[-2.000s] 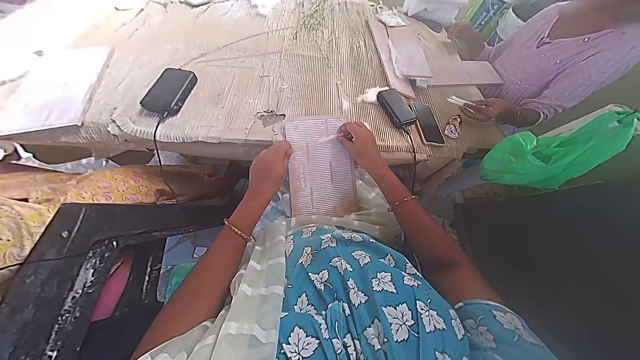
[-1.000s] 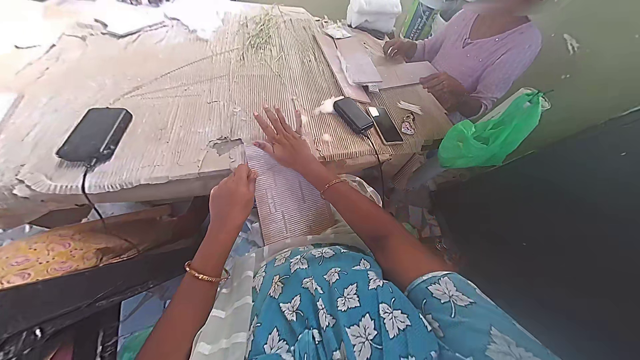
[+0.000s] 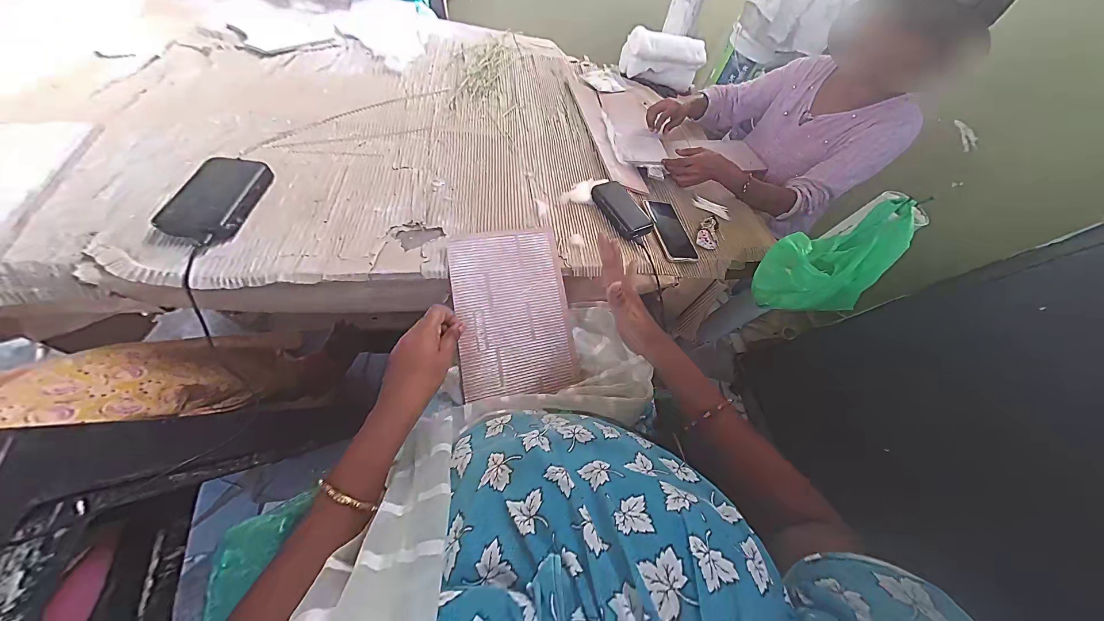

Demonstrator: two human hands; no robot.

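Note:
A flat rectangular board (image 3: pixel 513 319) with fine pale ridges and a pinkish border rests with its far end on the table edge and its near end at my lap. My left hand (image 3: pixel 424 345) pinches the board's left edge between thumb and curled fingers. To the right of the board, my right hand (image 3: pixel 628 297) is raised with fingers apart and holds nothing. The black case-like device (image 3: pixel 621 210) with a cable and a smartphone (image 3: pixel 671 231) lie just beyond my right hand.
The table (image 3: pixel 362 207) has a ridged, torn cardboard cover. On it are another black device (image 3: pixel 214 198) with a cable, plant stems (image 3: pixel 487 73) and a small patterned item (image 3: pixel 707 233). A co-worker (image 3: pixel 828 129) handles pale sheets at right. A green plastic bag (image 3: pixel 841 259) hangs nearby.
My right hand was at the board's top right two seconds ago, then spread over its far end; now it is off the board to the right. My left hand remains at the left edge.

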